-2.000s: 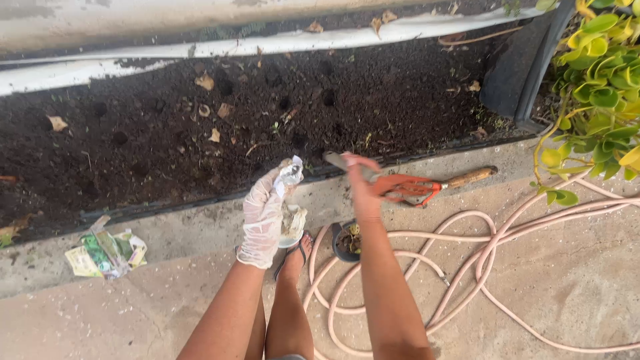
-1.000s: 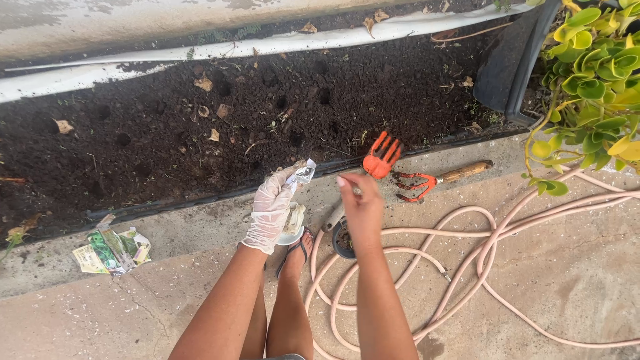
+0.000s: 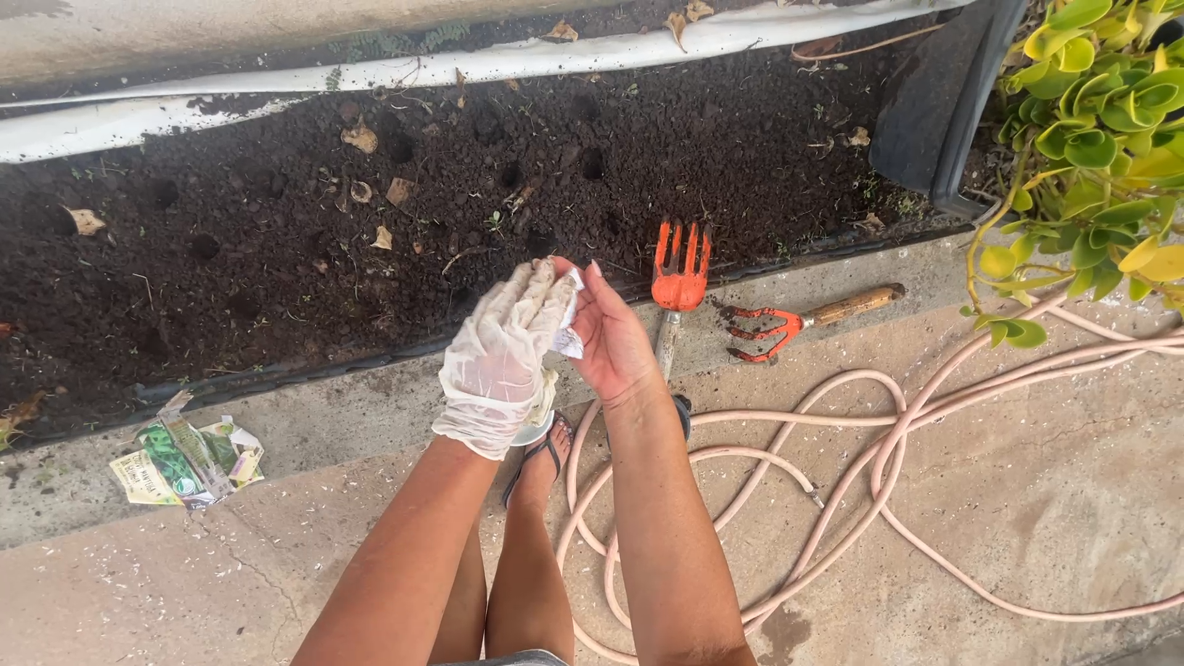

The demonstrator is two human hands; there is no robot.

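Observation:
My left hand (image 3: 504,356), in a thin whitish glove, cups over a small white paper packet (image 3: 569,319) near the bed's front edge. My bare right hand (image 3: 610,333) is turned palm up against the packet's other side, its fingers close to the gloved ones. Both hands touch the packet; its contents are hidden. Beyond them lies dark soil (image 3: 740,157) with several small round holes. Just right of my right hand is an orange hand fork (image 3: 680,277), tines toward the soil. Part of a pale bowl (image 3: 532,431) shows under the glove.
An orange hand cultivator with a wooden handle (image 3: 851,305) lies on the concrete curb (image 3: 342,435). Torn seed packets (image 3: 190,458) lie at the left. A pink hose (image 3: 888,421) loops over the paving at the right. A leafy plant (image 3: 1091,148) overhangs the upper right corner.
My right hand was over the hand fork two seconds ago; it has moved left to the packet, leaving the fork uncovered. My gloved hand has turned over the packet.

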